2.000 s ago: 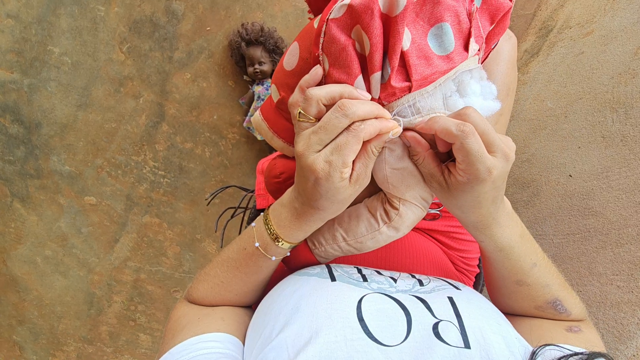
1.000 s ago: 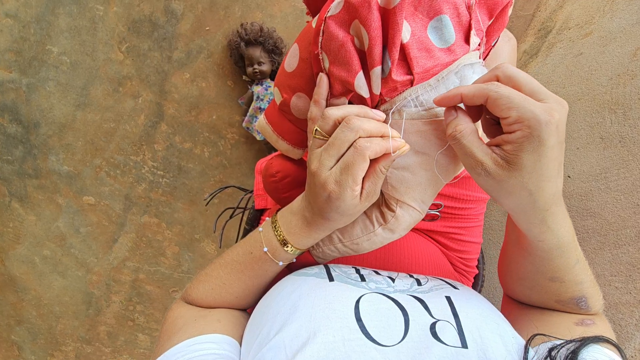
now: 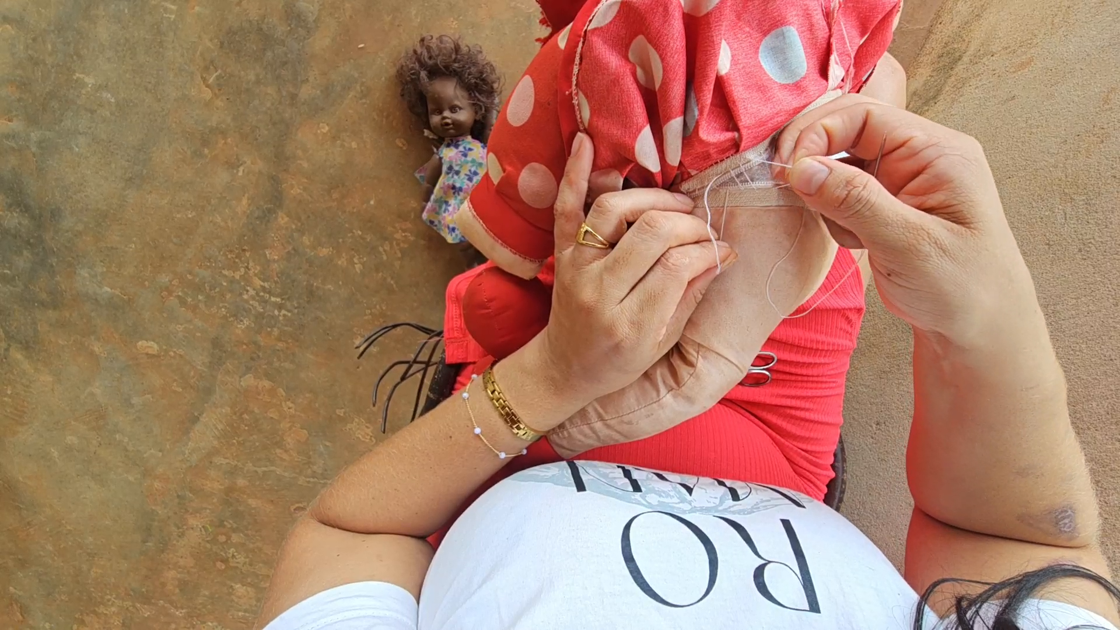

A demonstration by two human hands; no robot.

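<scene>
Across my lap lies a stuffed cloth piece, likely a doll's part, with red polka-dot fabric (image 3: pixel 665 87) above and a beige cloth limb (image 3: pixel 735 280) below. A pale seam band (image 3: pixel 752 194) joins the two. My left hand (image 3: pixel 626 271) holds the cloth just below the seam, its index finger stretched over the red fabric. White thread (image 3: pixel 710 206) loops from the seam past its fingertips. My right hand (image 3: pixel 884 192) pinches white thread between thumb and index finger at the seam's right end; a thin needle (image 3: pixel 881 153) shows by its fingers.
A small doll (image 3: pixel 455 171) with curly brown hair and a floral dress lies on the stained floor (image 3: pixel 219 262), left of the cloth. Scissor handles (image 3: pixel 759 368) rest on the red ribbed garment (image 3: pixel 805 376) over my lap. Dark thin strands (image 3: pixel 407 363) stick out at the left.
My right hand first moved away from the seam, drawing out thread, and is now back close to it. White stuffing seen at the seam's right side earlier no longer shows. My left hand stays on the cloth.
</scene>
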